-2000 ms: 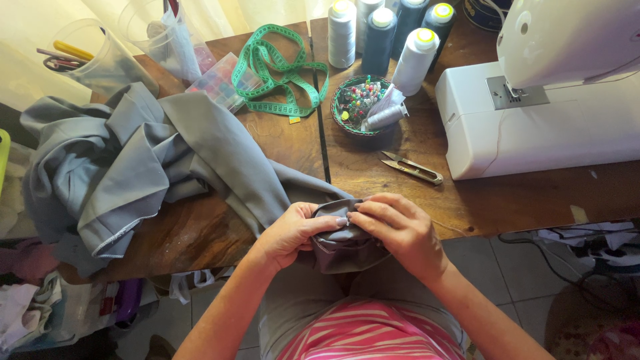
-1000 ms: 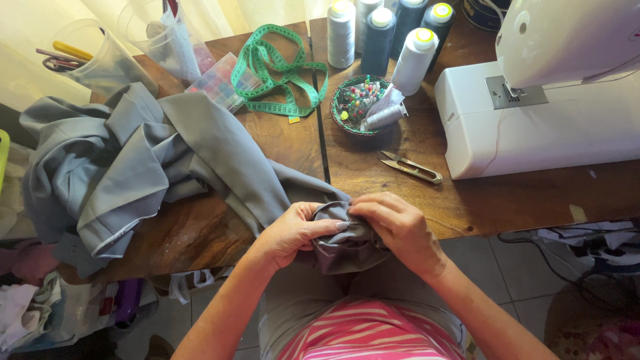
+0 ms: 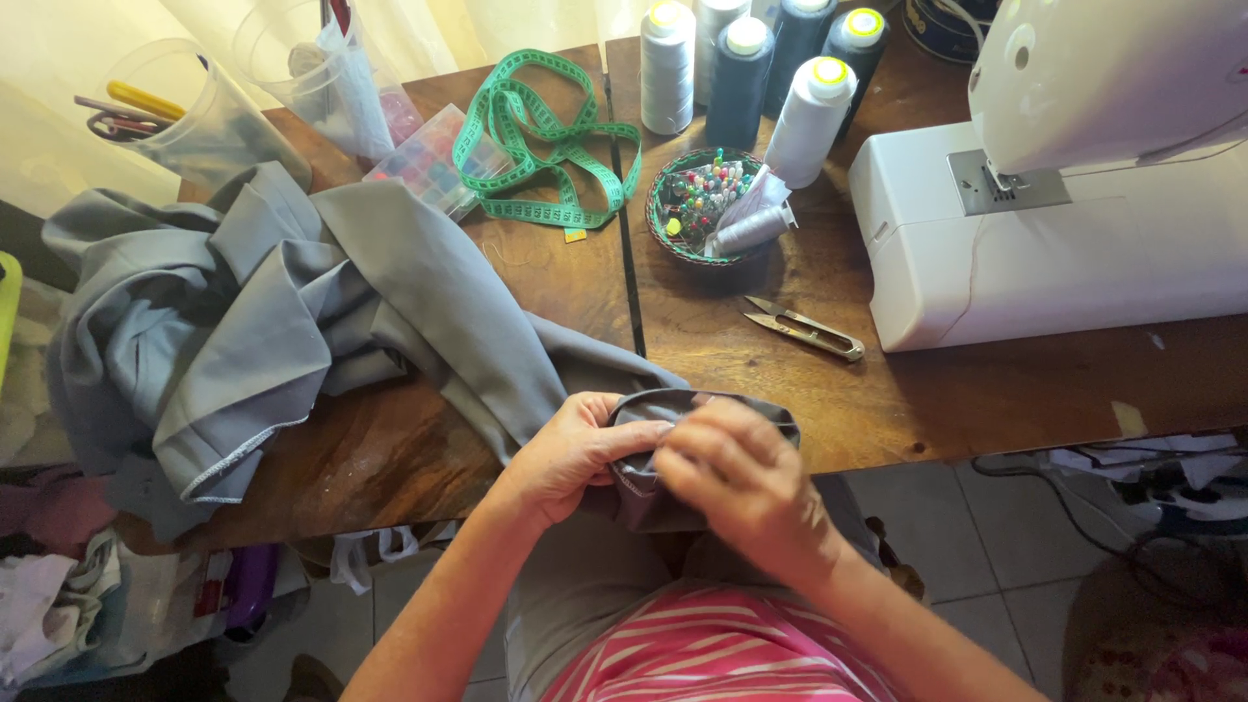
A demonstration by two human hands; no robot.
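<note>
Grey fabric (image 3: 439, 283) lies bunched on the left of the wooden table and runs to a tube-like end at the front edge. My left hand (image 3: 575, 453) pinches the rim of that end, thumb inside the opening. Blurred over the right part of the opening is my right hand (image 3: 736, 468), fingers bent; whether it grips the cloth or a needle cannot be made out. Thread snips (image 3: 804, 330) rest on the table beyond my right hand. Behind them a small basket (image 3: 653, 219) holds pins and a thread spool (image 3: 751, 230).
A white sewing machine (image 3: 1053, 253) stands at the right. Several thread cones (image 3: 809, 122) are at the back, beside a green tape measure (image 3: 561, 210). Plastic cups (image 3: 219, 122) and a clear compartment box (image 3: 429, 161) sit back left. A cable (image 3: 1053, 487) hangs below the right edge.
My right hand has shifted slightly over the opening of the grey fabric and is now blurred, its fingers more curled. My left hand keeps its hold at the rim.
</note>
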